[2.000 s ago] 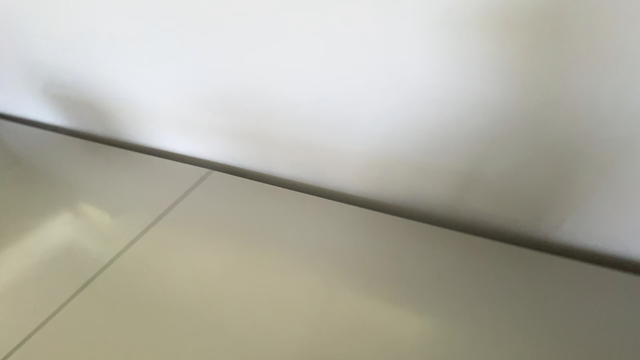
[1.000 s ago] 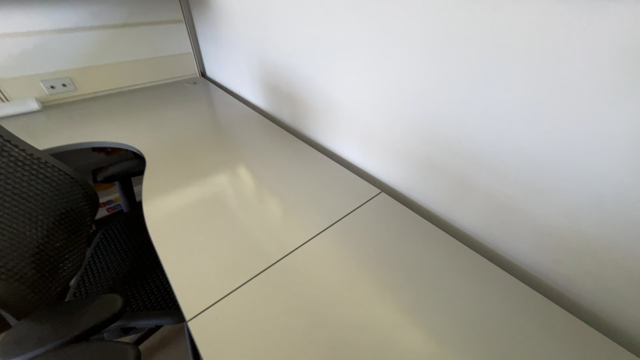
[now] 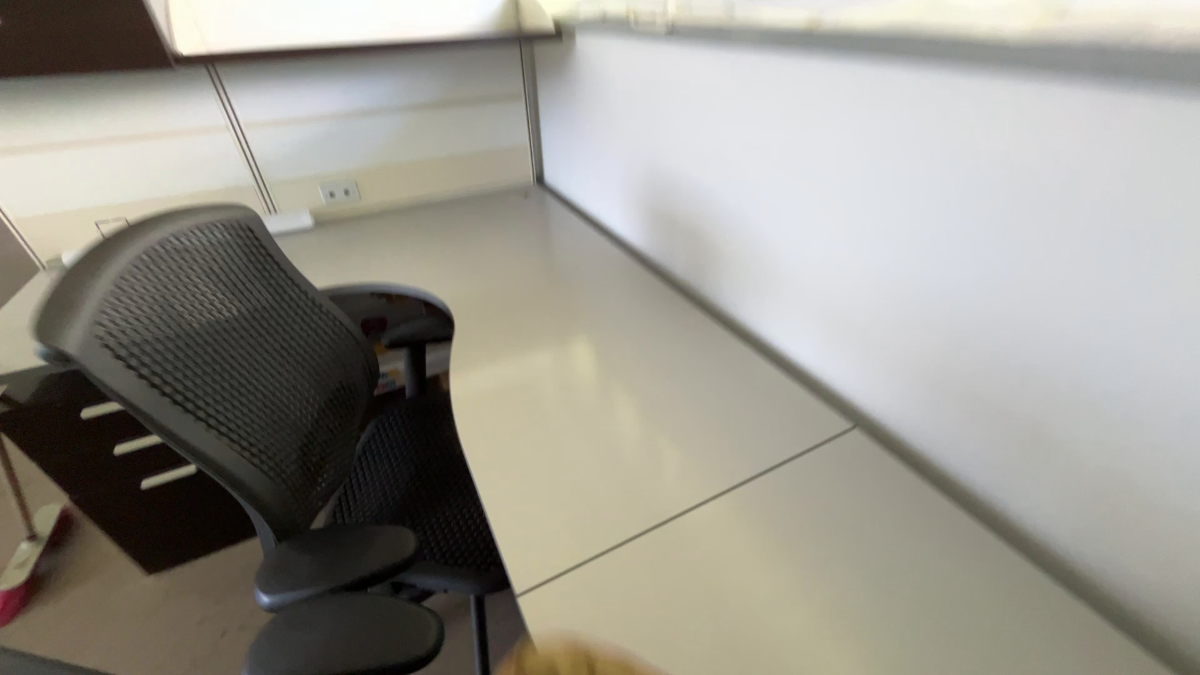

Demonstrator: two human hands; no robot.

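Observation:
Neither my left hand nor my right hand can be made out. A blurred yellowish-brown thing (image 3: 574, 658) shows at the bottom edge, over the near end of the desk; what it is I cannot tell. The light grey desktop (image 3: 656, 469) has a thin seam across it and bends round to the far left. Beside its curved edge stands a black office chair with a mesh back (image 3: 230, 347), a mesh seat (image 3: 417, 487) and padded armrests (image 3: 337, 562).
A white partition panel (image 3: 891, 244) borders the desk on the right. On the far wall is an outlet (image 3: 339, 192). A dark drawer unit (image 3: 159, 497) with pale handles stands behind the chair. A red-and-white broom head (image 3: 33, 562) rests on the carpet at left.
The view has swung up and left, bringing in the whole chair back, the drawer unit and the broom. The yellowish-brown thing has come in at the bottom edge.

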